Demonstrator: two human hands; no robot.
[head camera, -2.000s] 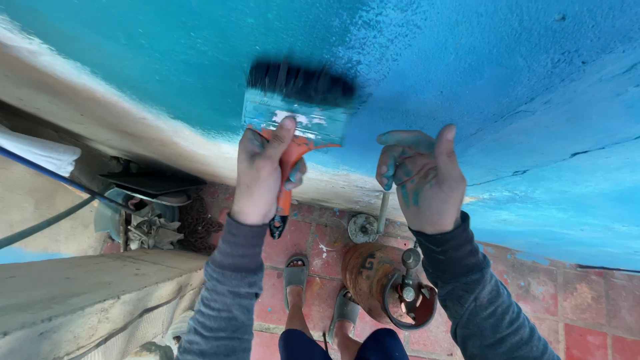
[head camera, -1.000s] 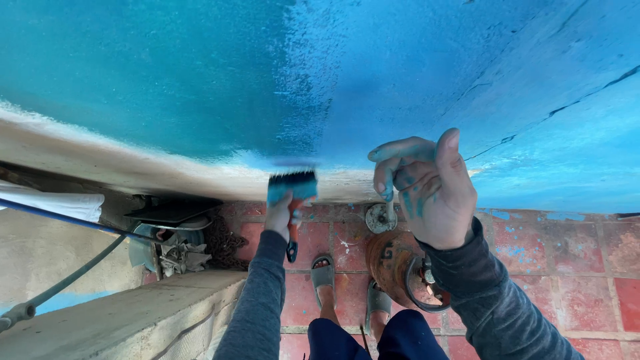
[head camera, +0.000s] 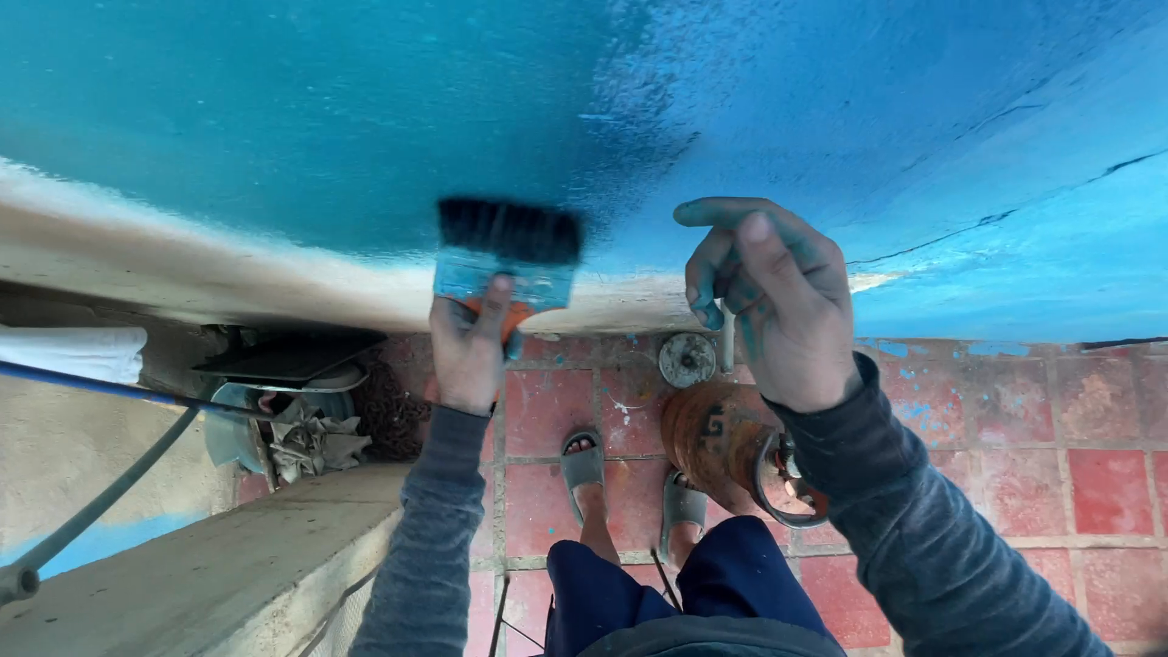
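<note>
A wide paintbrush (head camera: 507, 260) with dark bristles, a paint-covered ferrule and an orange handle is gripped by my left hand (head camera: 470, 351), thumb on the ferrule. Its blurred bristles are at the lower part of the painted wall (head camera: 365, 119), which is teal on the left and blue on the right. My right hand (head camera: 776, 292), smeared with teal paint, is raised in front of the wall with bent fingers; a pale stick (head camera: 727, 338) shows just below them. Whether the fingers hold it, I cannot tell.
A rusty gas cylinder (head camera: 716, 438) and a round, paint-stained lid (head camera: 687, 360) are on the red tiled floor (head camera: 549, 411) near my sandalled feet. To the left are a low concrete ledge (head camera: 274, 538), a bucket with crumpled material (head camera: 233, 424), a chain (head camera: 388, 411) and a blue pole (head camera: 137, 388).
The brush has moved from the wall's bottom edge, where it was a second ago, up to the teal area. My right hand stays raised with its fingers bent.
</note>
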